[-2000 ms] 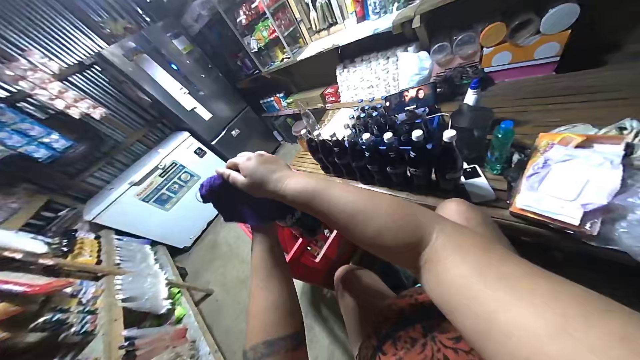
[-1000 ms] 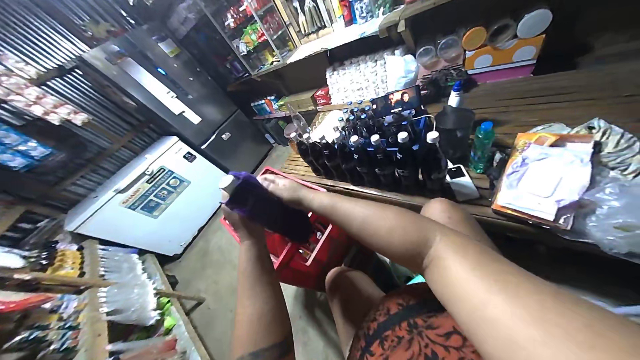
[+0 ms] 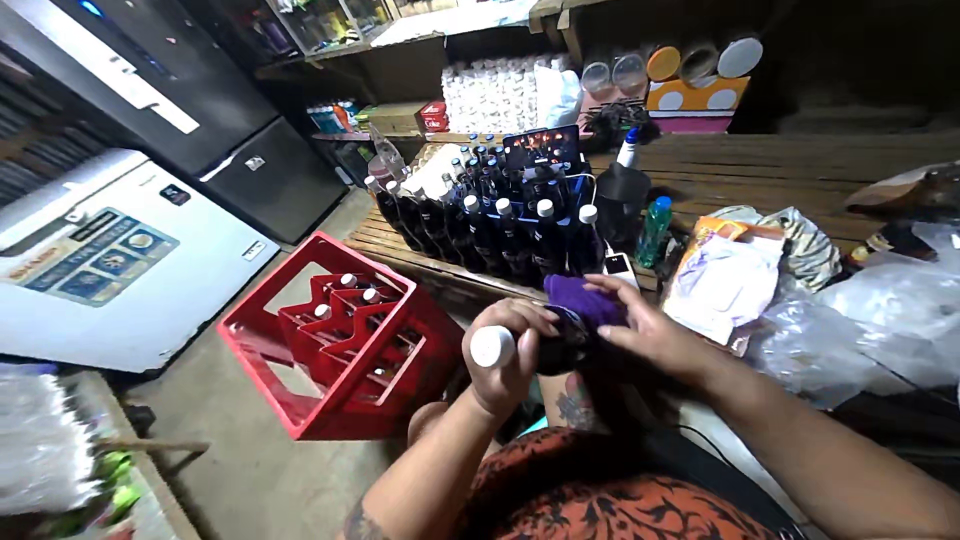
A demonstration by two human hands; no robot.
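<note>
My left hand (image 3: 506,352) grips the neck of a dark soda bottle (image 3: 562,341), whose white cap points toward the camera. At the bottle's lower end, my right hand (image 3: 637,322) presses a purple cloth (image 3: 586,304) against it, fingers curved around the cloth. To the left of my hands, a red plastic bottle crate (image 3: 319,427) stands on the floor with several white-capped bottles in its compartments. Behind my hands, a row of dark soda bottles (image 3: 480,236) with white caps stands along the edge of the slatted wooden bench (image 3: 795,169).
A green plastic bottle (image 3: 654,232), a white device with a cable (image 3: 619,268) and a propped phone or tablet (image 3: 544,150) are on the bench. Papers (image 3: 720,285) and clear plastic bags (image 3: 862,315) lie at right. A white chest freezer (image 3: 135,262) stands at left.
Both hands, with the bottle and purple cloth, have moved right from above the crate to in front of the bench. The view has shifted, showing more of the crate.
</note>
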